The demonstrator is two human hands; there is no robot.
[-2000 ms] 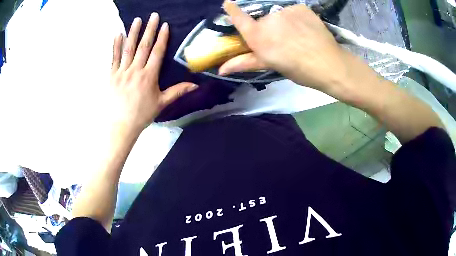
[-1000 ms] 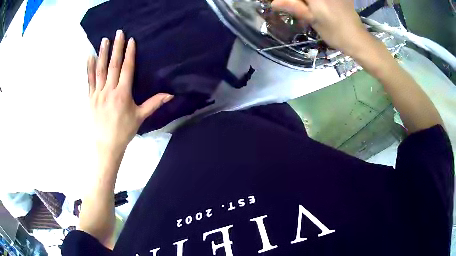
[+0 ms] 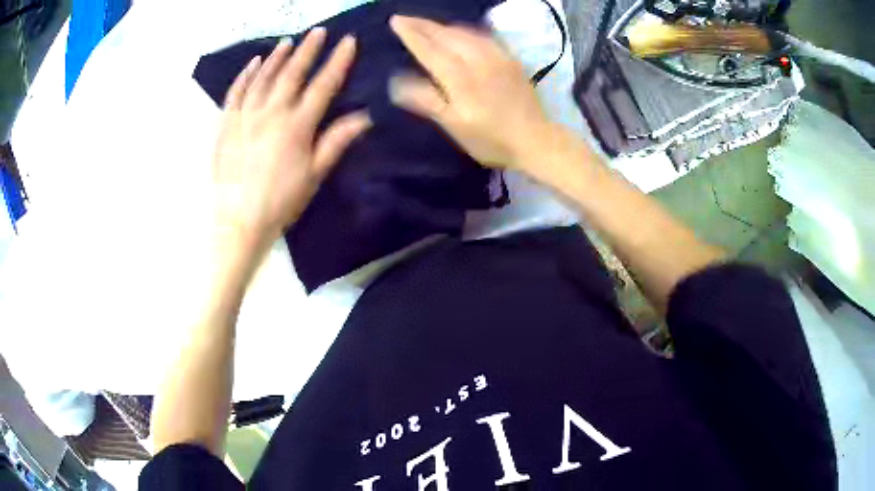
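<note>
The dark navy bodice (image 3: 384,182) lies on the white cloth in front of me, joined to the white skirt (image 3: 125,192) on the left. A thin black strap (image 3: 559,43) loops at its upper right. My left hand (image 3: 278,144) lies spread over the bodice's left part, fingers apart. My right hand (image 3: 475,91) is over the bodice's upper right, slightly blurred; whether it grips cloth cannot be told. The steam iron (image 3: 705,40), with its yellow-brown handle, stands on the grey rest pad (image 3: 624,120), out of both hands.
A white-wrapped hose (image 3: 844,59) runs right from the iron. A pale cloth (image 3: 830,201) hangs at the right. Green-grey floor (image 3: 724,192) shows below the pad. A brown woven basket (image 3: 120,427) is at lower left. A blue strip (image 3: 88,43) is at upper left.
The iron has moved right onto the pad and my right hand has let it go, then come left over the bodice. My left hand has shifted a little to the right.
</note>
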